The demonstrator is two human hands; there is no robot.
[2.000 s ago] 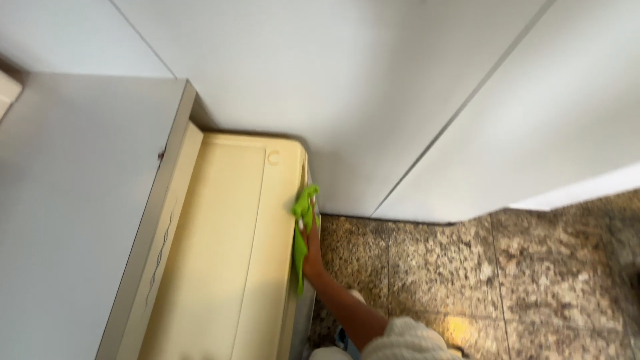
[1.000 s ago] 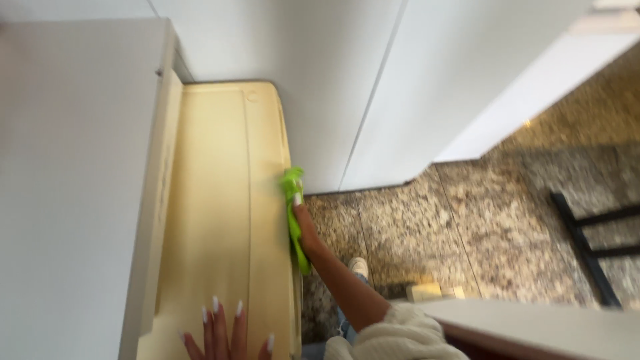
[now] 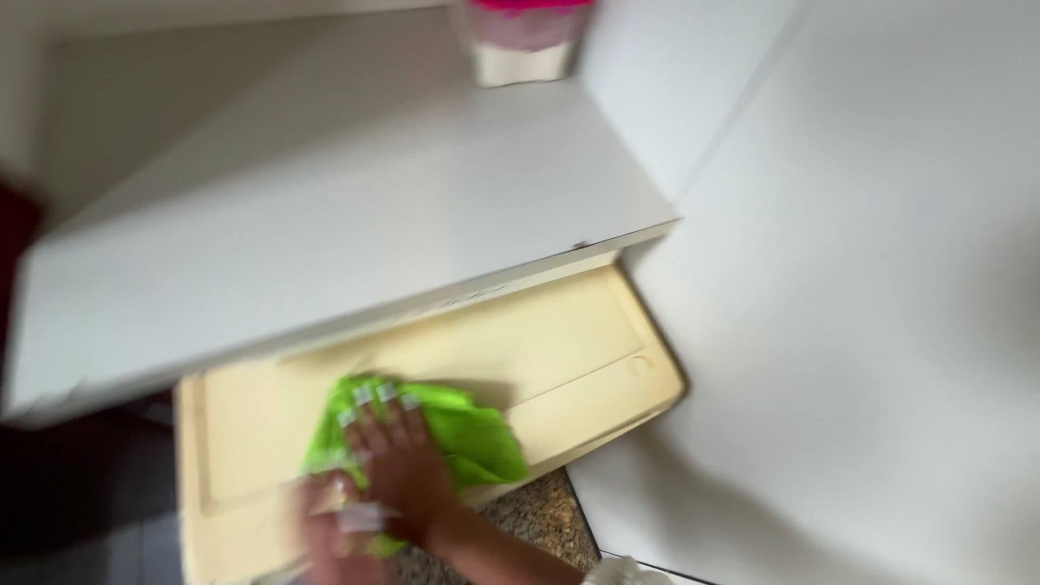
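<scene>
A bright green cloth (image 3: 475,439) lies spread on the cream-coloured top (image 3: 569,325) of a low unit, under my right hand (image 3: 402,459). That hand presses flat on the cloth with the fingers stretched forward; whether it grips any of the fabric cannot be told. My left hand (image 3: 333,532) is close beside it at the lower edge of the view, strongly blurred, near the cloth's lower corner. Its fingers cannot be made out well.
Above the cream top, a white shelf or counter (image 3: 325,219) juts over it. A container with a pink lid (image 3: 528,41) stands at its back. White panels (image 3: 853,284) rise on the right, and speckled stone floor (image 3: 548,512) shows below.
My right hand and the green cloth have moved from the cream top's side edge onto its upper surface. The cloth is now spread out. The view has turned considerably.
</scene>
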